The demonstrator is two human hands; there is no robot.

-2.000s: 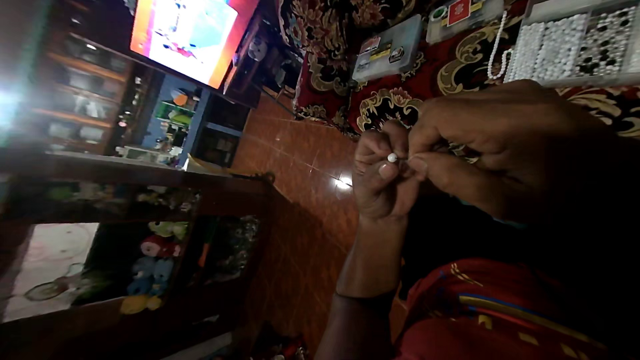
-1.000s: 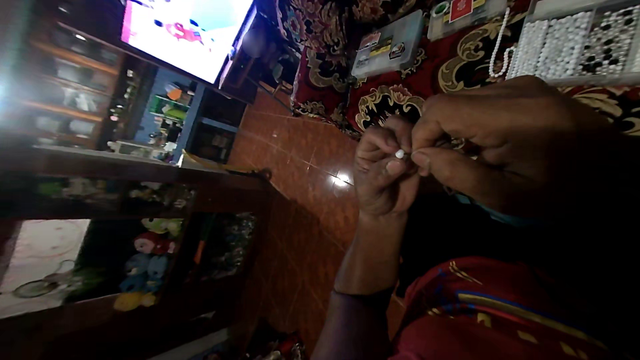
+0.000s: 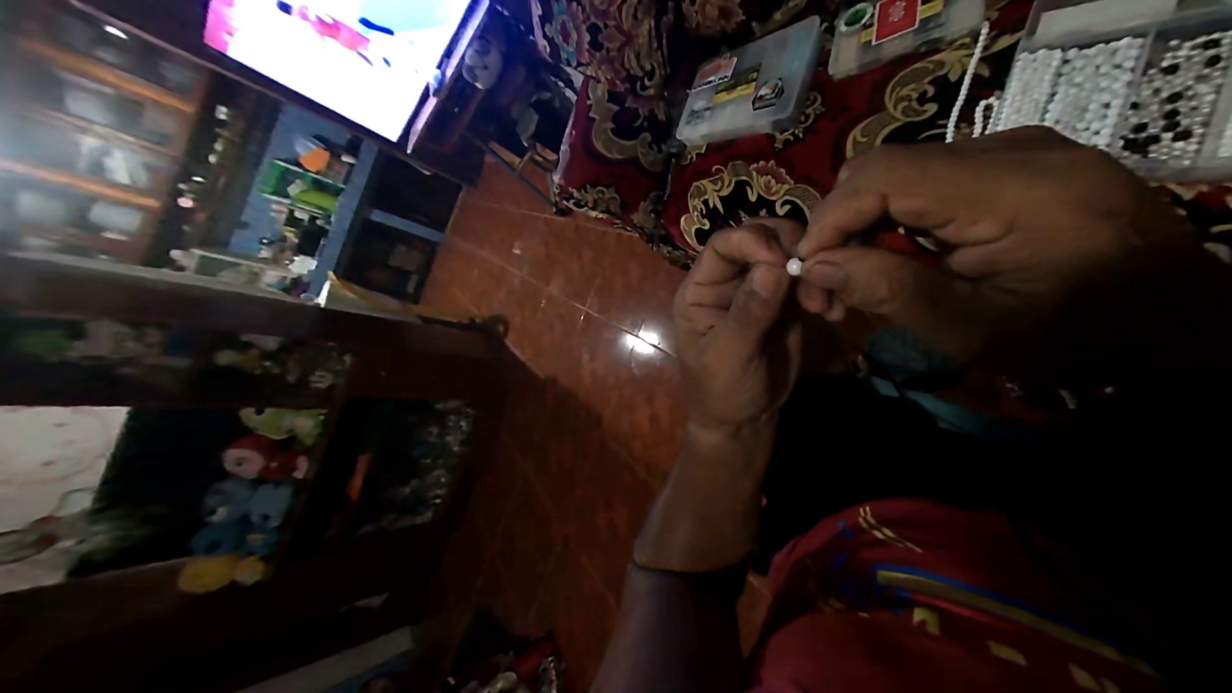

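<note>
A small white bead [image 3: 793, 267] sits at the meeting fingertips of both hands. My left hand [image 3: 736, 322], its forearm rising from the bottom, pinches the bead at the tips of thumb and forefinger. From the right comes my right hand [image 3: 962, 226], thumb and forefinger brought together right beside the bead. Whether those fingers grip a thread or wire is too small to tell. Beyond the right hand, a divided clear plastic box [image 3: 1143, 91] holds white beads and a mix of black and white beads. A strand of white beads [image 3: 967, 85] lies beside that box.
Two clear plastic cases [image 3: 756, 82] [image 3: 890, 43] lie on red patterned upholstery [image 3: 866, 111]. A lit television screen [image 3: 337, 48] is at upper left. Dark wooden cabinet [image 3: 414, 337] with plush toys [image 3: 241, 505] stands at left, beside a tiled floor [image 3: 568, 308].
Both hands stay close together around the white bead, with only small finger movements. The picture on the television has changed.
</note>
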